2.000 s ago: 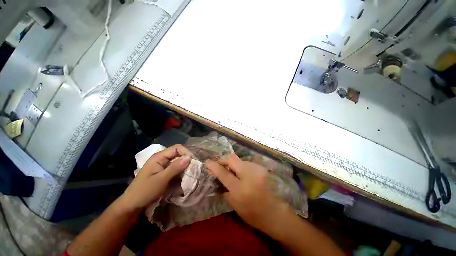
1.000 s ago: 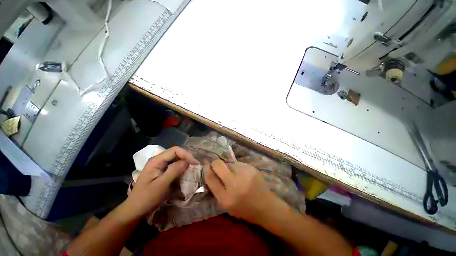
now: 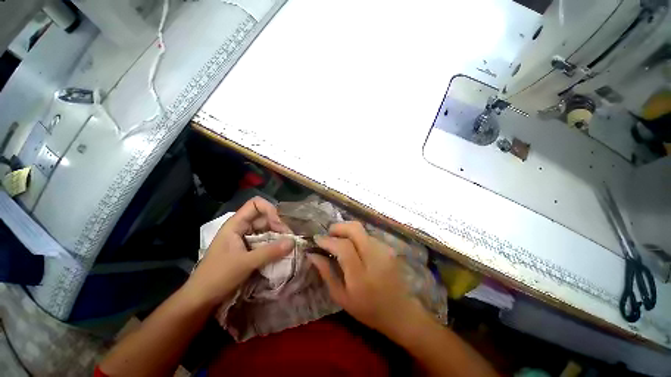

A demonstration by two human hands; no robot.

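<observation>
The beige mottled garment [image 3: 290, 313] lies bunched in my lap below the table edge. My left hand [image 3: 239, 247] pinches its gathered, ruffled edge between thumb and fingers. My right hand [image 3: 360, 265] is at the right end of that edge, its fingers closed on a small dark tool [image 3: 322, 252], perhaps thread snips; the fingers hide most of it. A plain white flap [image 3: 213, 230] sticks out behind my left hand.
The white table [image 3: 316, 96] has a worn front edge just beyond my hands. A sewing machine [image 3: 485, 125] stands at right, with black-handled shears [image 3: 634, 283] beside it. A second machine table [image 3: 110, 173] with a white cord is at left.
My left hand has shifted its pinch and the gathered edge is now stretched across between both hands. The dark tool at my right fingers shows more clearly than before.
</observation>
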